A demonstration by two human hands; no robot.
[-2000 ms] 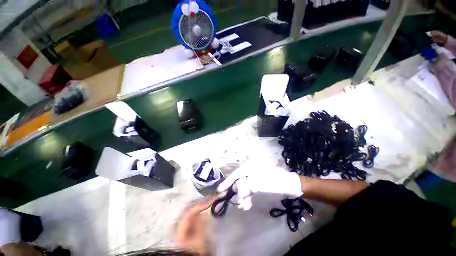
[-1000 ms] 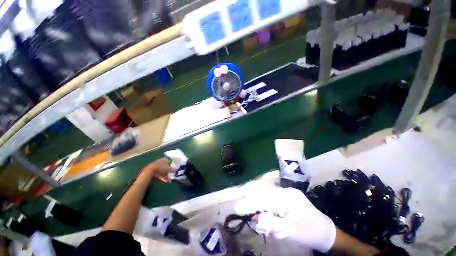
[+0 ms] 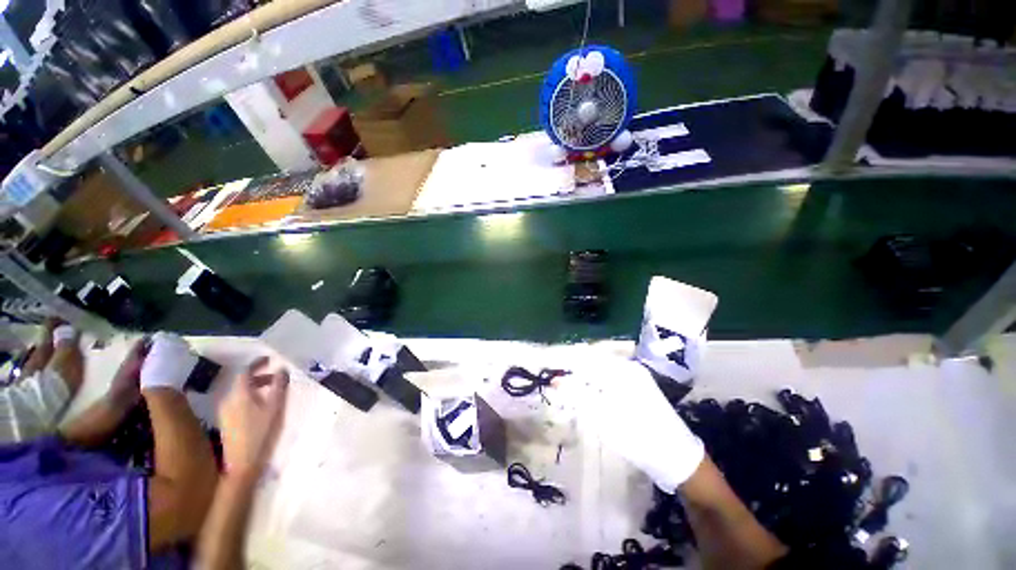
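My right hand, in a white glove, holds a coiled black cable at its fingertips above the bench. My bare left hand is at the left, empty, its fingers loosely curled and apart. An open black box with a pale insert stands in front of me, between my hands. Two more open boxes, one beside the other, stand close together behind it. Another open box stands just beyond my right hand, partly hidden by it. A loose coiled cable lies on the bench.
A large cable pile lies right of my right forearm. The green belt runs across beyond the bench, carrying black units and open boxes. A person in purple works close at left. A blue fan stands beyond the belt.
My left hand has left the box at the belt and moved back left over the bench. Two open boxes now stand together on the bench. My right hand still holds the cable; the view has turned.
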